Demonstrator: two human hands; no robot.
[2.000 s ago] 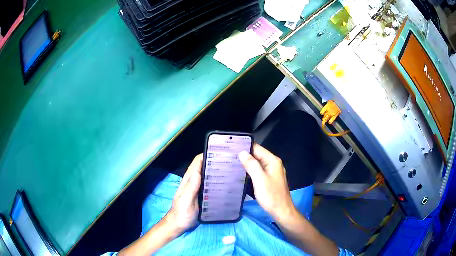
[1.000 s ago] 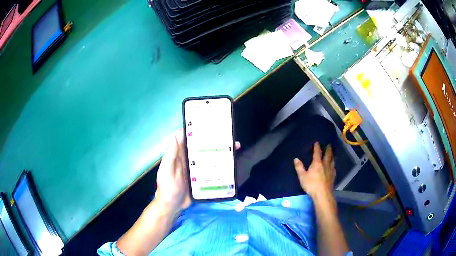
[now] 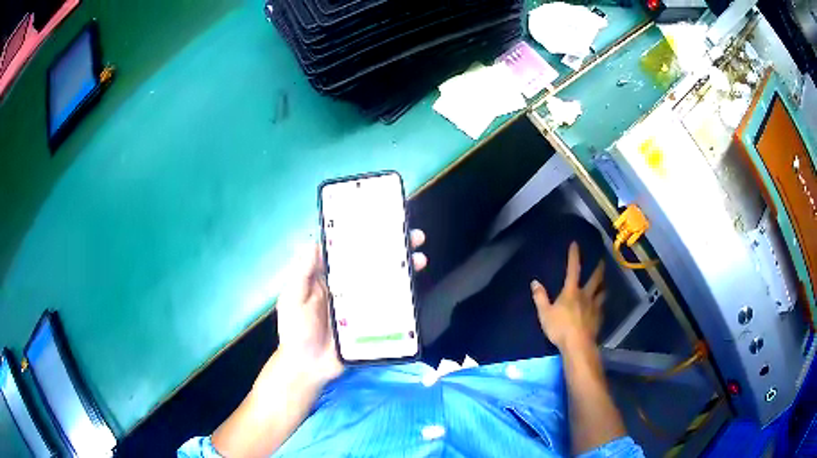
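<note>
A black smartphone (image 3: 370,268) with a lit, mostly white screen is upright in my left hand (image 3: 307,313). The hand is bare, its palm lies behind the phone's left side, and fingertips show at the right edge. My right hand (image 3: 571,309) is bare and empty, its fingers spread, over the dark area to the right of the phone. It touches neither the phone nor the bench.
The green bench (image 3: 170,215) holds a tall stack of black frames (image 3: 394,45), paper slips (image 3: 479,100) and display assemblies (image 3: 73,82) at the left. At right, the machine bed (image 3: 708,224) carries an orange fixture plate (image 3: 788,165); an orange connector (image 3: 630,225) sits below its edge.
My right hand has left the phone and moved right, fingers spread. My left hand alone holds the phone, now higher. The screen shows different content. The view has shifted slightly.
</note>
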